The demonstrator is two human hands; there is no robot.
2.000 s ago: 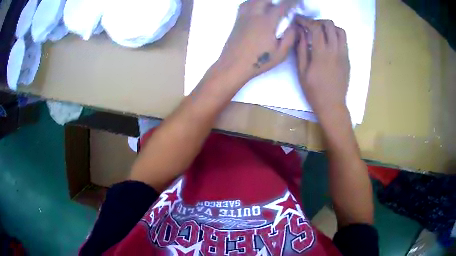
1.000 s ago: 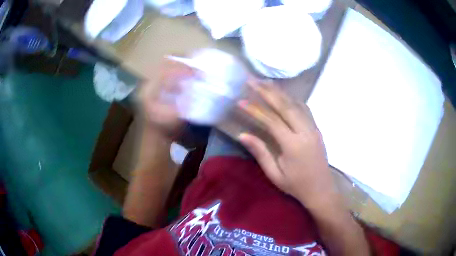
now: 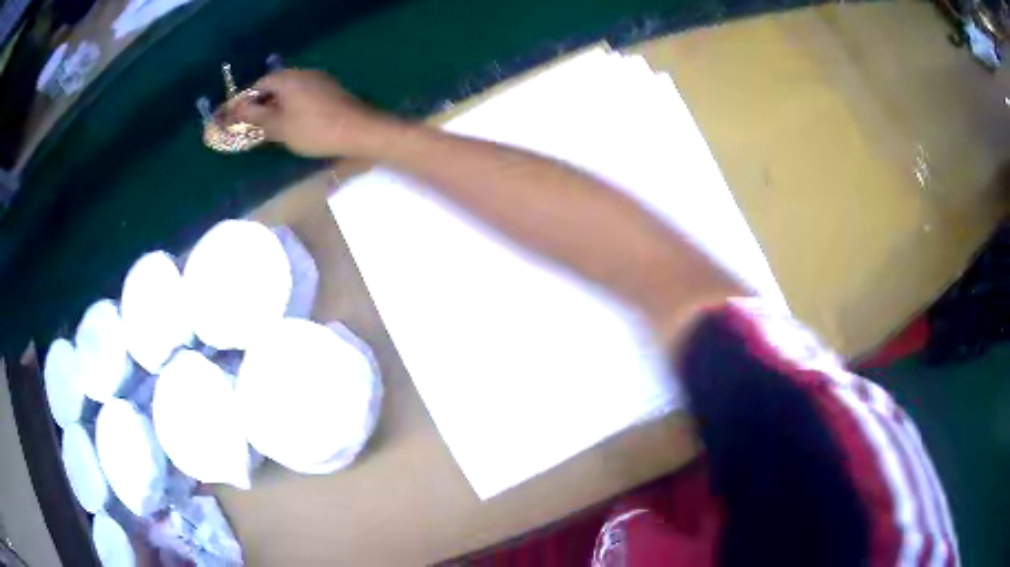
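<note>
My right hand [image 3: 305, 111] reaches over the dark green surface at the upper left, its fingers closed on the edge of a gold decorative metal dish [image 3: 235, 133] with small lugs standing up. My left hand is not in view. A stack of white tissue sheets [image 3: 532, 288] lies flat under my right forearm. White tissue-wrapped parcels [image 3: 308, 393] stand in two leaning rows to the left of the stack, their round faces showing.
The cardboard table cover [image 3: 797, 166] runs under the stack and parcels. The dark green surface [image 3: 443, 55] lies beyond it. Crumpled white pieces [image 3: 69, 69] are at the far upper left. Dark patterned cloth [image 3: 975, 305] shows at the right edge.
The view has swung to the far side of the table. My right hand has moved from the white parcel out to the gold dish and taken hold of it. My left hand has left the picture.
</note>
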